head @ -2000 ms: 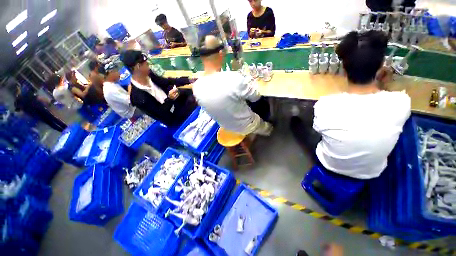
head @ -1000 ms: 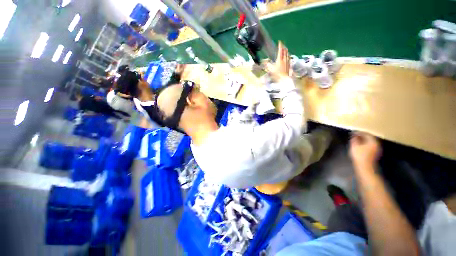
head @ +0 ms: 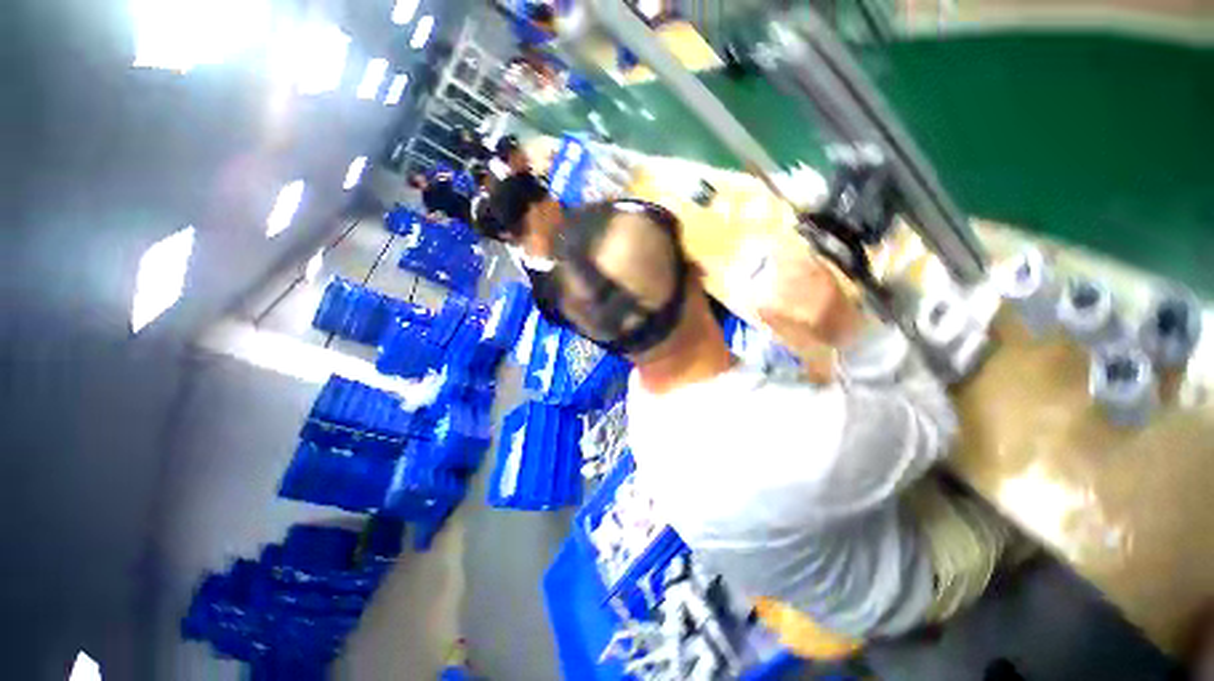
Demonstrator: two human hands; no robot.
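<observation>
Neither of my hands shows clearly; a small dark reddish blur at the bottom right edge cannot be made out. Several round white-grey pieces with centre holes (head: 1121, 374) stand on the tan bench (head: 1052, 499) at the right. Grey-white handle-like pieces (head: 686, 615) lie heaped in an open blue crate (head: 575, 605) at bottom centre. The picture is tilted and blurred.
A seated person in a white top (head: 786, 466) with a black head strap is close in front at the bench. A metal post (head: 879, 133) and green conveyor (head: 1065, 146) lie beyond. Blue crates (head: 353, 439) stand on the floor at left. More people sit further back.
The view has swung left and tilted, and the seated person is larger in it. A bare forearm and hand seen at lower right a second ago no longer show.
</observation>
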